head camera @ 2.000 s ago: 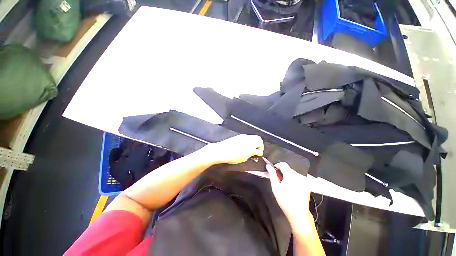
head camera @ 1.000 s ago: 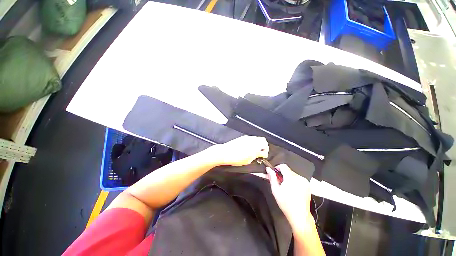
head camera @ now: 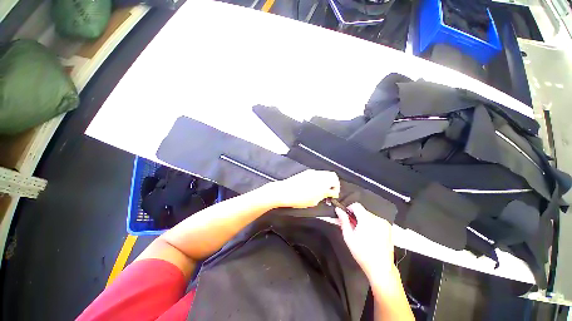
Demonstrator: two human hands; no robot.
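Note:
A long black zippered panel (head camera: pixel 201 141) lies along the table's front edge, with its silver zipper line (head camera: pixel 244 167) running toward my left hand. My left hand (head camera: pixel 312 188) is closed on the panel near its right part. My right hand (head camera: pixel 364 229) holds small dark reddish snips (head camera: pixel 345 211); their tips are at the cloth by my left fingertips. The exact cutting point is too small to make out. A pile of black panels (head camera: pixel 433 144) with several silver lines covers the table's right side.
The white table (head camera: pixel 207 56) is in front of me. A blue lattice bin (head camera: pixel 133 207) with black pieces stands below its front left edge. Another blue bin (head camera: pixel 433 31) stands beyond the far edge. Green sacks (head camera: pixel 34 88) sit on a shelf at left. My black apron (head camera: pixel 270 276) covers my lap.
The panel's left end, earlier crumpled, now lies flat. My hands stay together at the same spot on the cloth, with small shifts of the snips. The view has shifted slightly.

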